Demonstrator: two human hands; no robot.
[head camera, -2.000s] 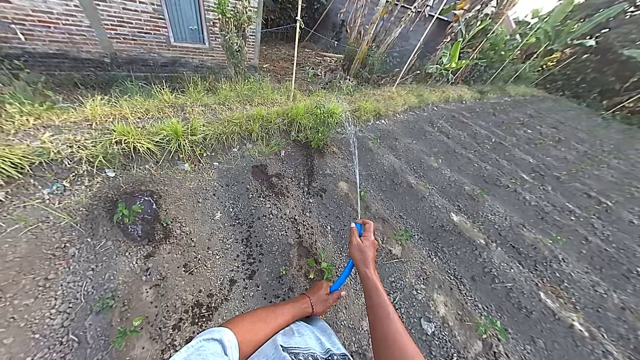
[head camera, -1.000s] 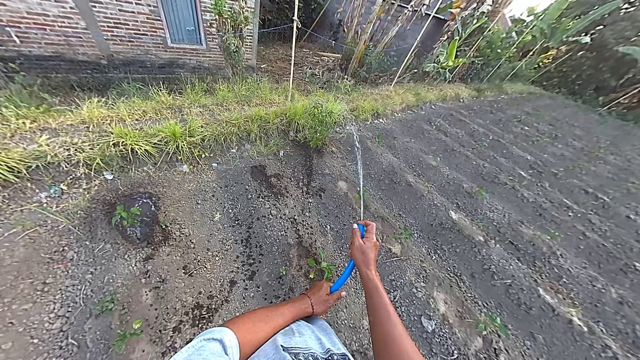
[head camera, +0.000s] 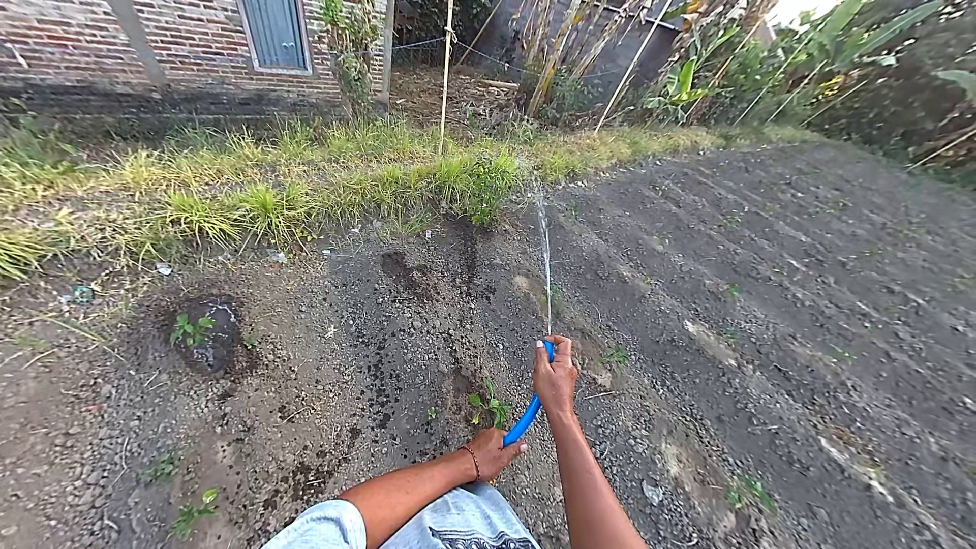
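Note:
A blue hose runs between my two hands and curves upward. Low in the view, my left hand, with a thin bracelet at its wrist, is closed around the hose's lower part. My right hand grips it at the open end, fingers at the mouth. From there a jet of water arcs away toward the grass edge. Just beyond my left hand grows a small green seedling. At the left, another seedling stands in a dark wet patch of soil.
Ridged soil with scattered seedlings extends to the right. A grass strip borders the far side, with a leafy bush at its edge. Behind it stand a brick wall, a thin upright pole and banana plants.

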